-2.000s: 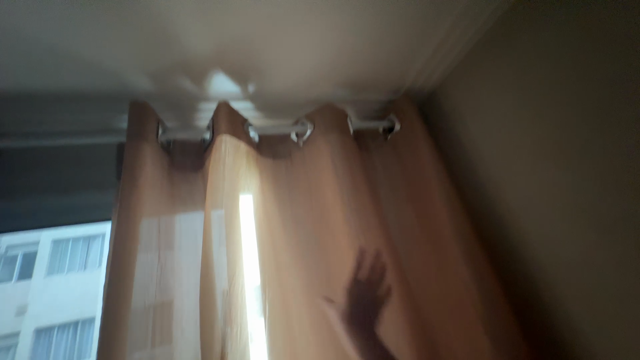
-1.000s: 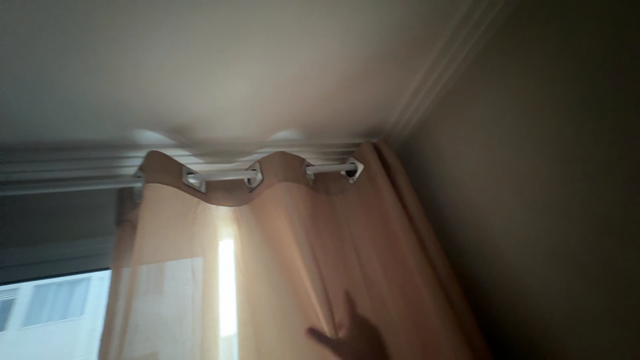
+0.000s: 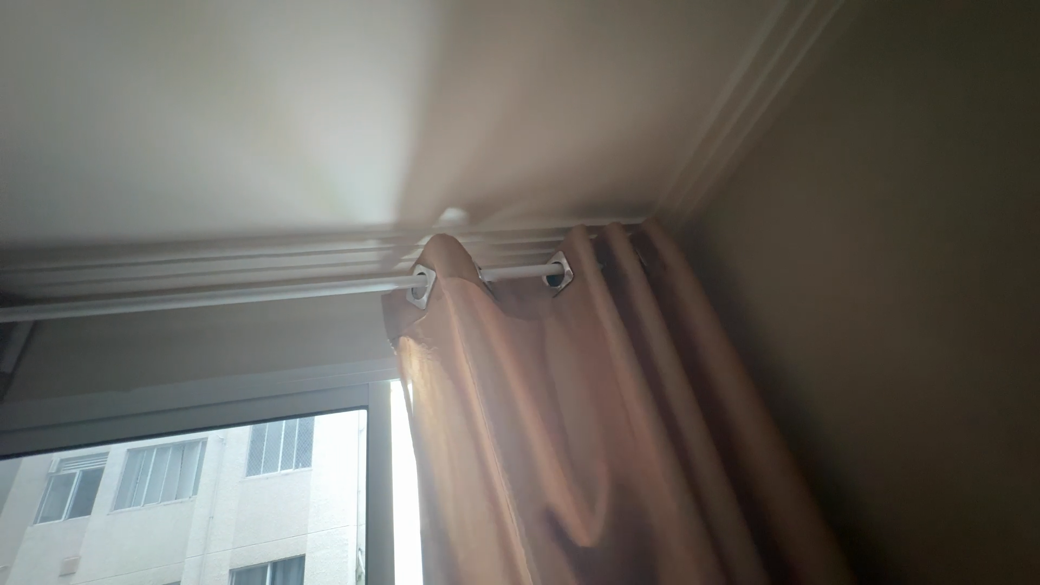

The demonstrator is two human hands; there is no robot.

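Note:
A brown-orange grommet curtain (image 3: 569, 390) hangs in bunched folds at the right end of a white curtain rod (image 3: 325, 287). Square-edged metallic grommets, one near the curtain's left edge (image 3: 420, 286) and another further right (image 3: 558, 273), have the rod through them. The folds press close together beside the right wall. Light falls on the left edge of the cloth, and a dark crease shows low in its middle. Neither my left hand nor my right hand can be seen, so what they hold or touch is hidden.
A window frame (image 3: 379, 487) stands left of the curtain, with a pale building (image 3: 195, 504) and its windows outside. Above are the ceiling (image 3: 284, 106) and stepped crown molding (image 3: 203, 252). The dark side wall (image 3: 910, 325) is at the right.
The curtain has slid right along the rod and bunched toward the wall, uncovering more window. A hand seen against the curtain in both earlier frames is out of view.

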